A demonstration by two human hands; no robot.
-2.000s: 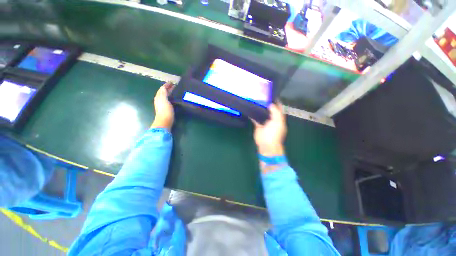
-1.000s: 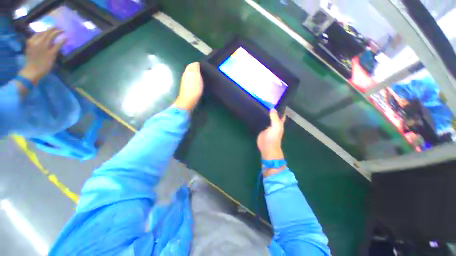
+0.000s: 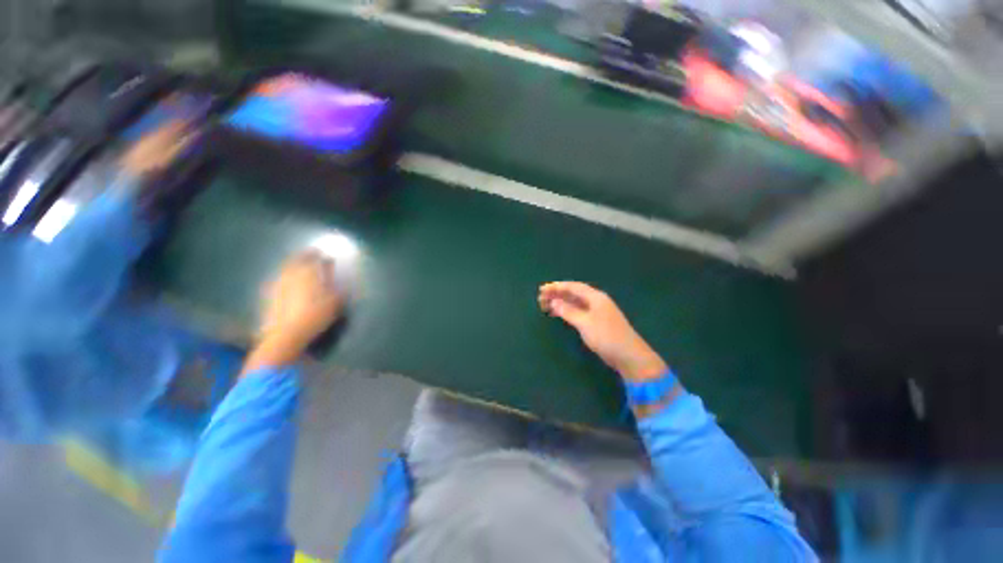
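Observation:
A lit tablet (image 3: 313,112) with a blue, purple and orange screen sits in a black foam tray (image 3: 330,170) at the upper left of the bench. My left hand (image 3: 297,302) is over the bench near its front edge, below that tray and apart from it. It is blurred, with a dark patch beside it, so its grip is unclear. My right hand (image 3: 592,319), with a blue wrist band, is above the green mat, fingers loosely curled and holding nothing.
Another person's hand (image 3: 160,148) and blue sleeve are at the left, by dark trays or tablets. A pale rail (image 3: 594,214) crosses the bench. A large black stack (image 3: 913,297) stands at the right. Blurred parts lie beyond the rail.
Both my hands have let go of the foam tray. A tray with a lit tablet now lies at the upper left. My left hand has moved left and down; the view has turned.

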